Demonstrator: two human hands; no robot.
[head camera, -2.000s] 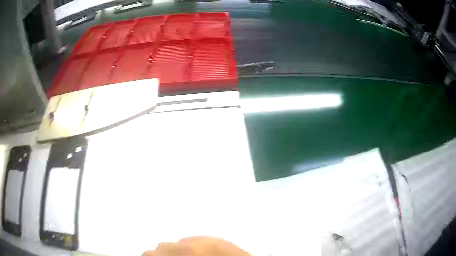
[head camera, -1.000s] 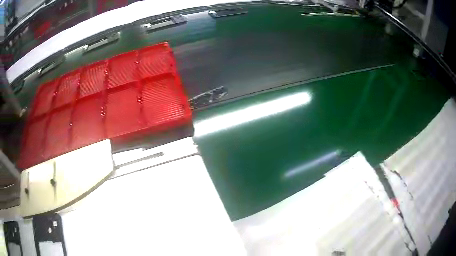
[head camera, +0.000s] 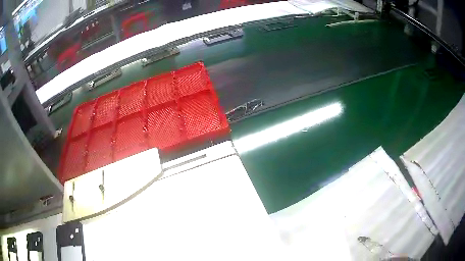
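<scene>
Three dark phone frames stand in a row on the white work surface (head camera: 178, 219) at the lower left, cut off by the bottom edge; the nearest one (head camera: 70, 234) is the largest in view. A cream block (head camera: 114, 186) with two dark slots lies just beyond them. A small skin-toned patch at the bottom edge, right of centre, may be a bit of my right hand (head camera: 396, 258); its fingers and anything in them are hidden. My left hand is not in view.
A red perforated tray (head camera: 148, 120) lies on the green conveyor belt (head camera: 306, 158), a small metal piece (head camera: 247, 108) beside it. Several thin frames (head camera: 223, 36) lie along the belt's far edge. White sheets (head camera: 331, 214) overlap at the lower right. A grey machine panel (head camera: 23, 168) stands at left.
The view has shifted and tilted, so more of the far belt and hall shows. The hand seen at the bottom centre two seconds ago is gone from there. The tray and block keep their places.
</scene>
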